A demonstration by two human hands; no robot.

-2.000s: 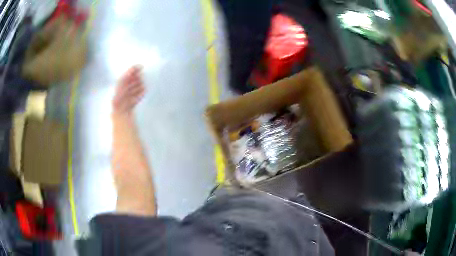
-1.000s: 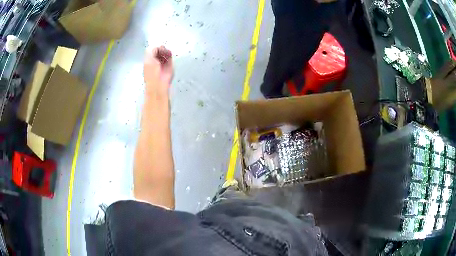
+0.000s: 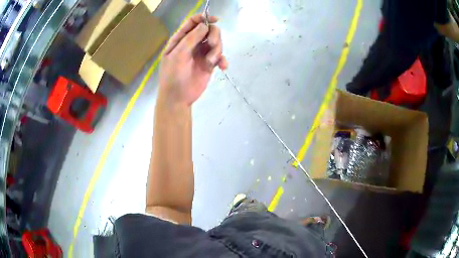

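My left hand (image 3: 194,58) is raised at the upper middle, over the aisle floor, with its fingers closed on a long thin pale cord (image 3: 282,142). A short piece of the cord sticks up past the fingertips to the top edge. The rest leaves the hand near the little finger and runs straight and taut down to the right, out of the bottom edge. My right hand is not in view.
An open brown carton (image 3: 422,146) with silvery trays and scraps stands at the right. A person in dark clothes (image 3: 410,30) is by a red stool (image 3: 413,83) at the upper right. Another carton (image 3: 131,43) and a red stool (image 3: 63,101) are at the left.
The view has swung so that the floor and cartons sit further right. My left hand is now higher and turned, and the cord shows stretched from it. The stacked trays have mostly left view.
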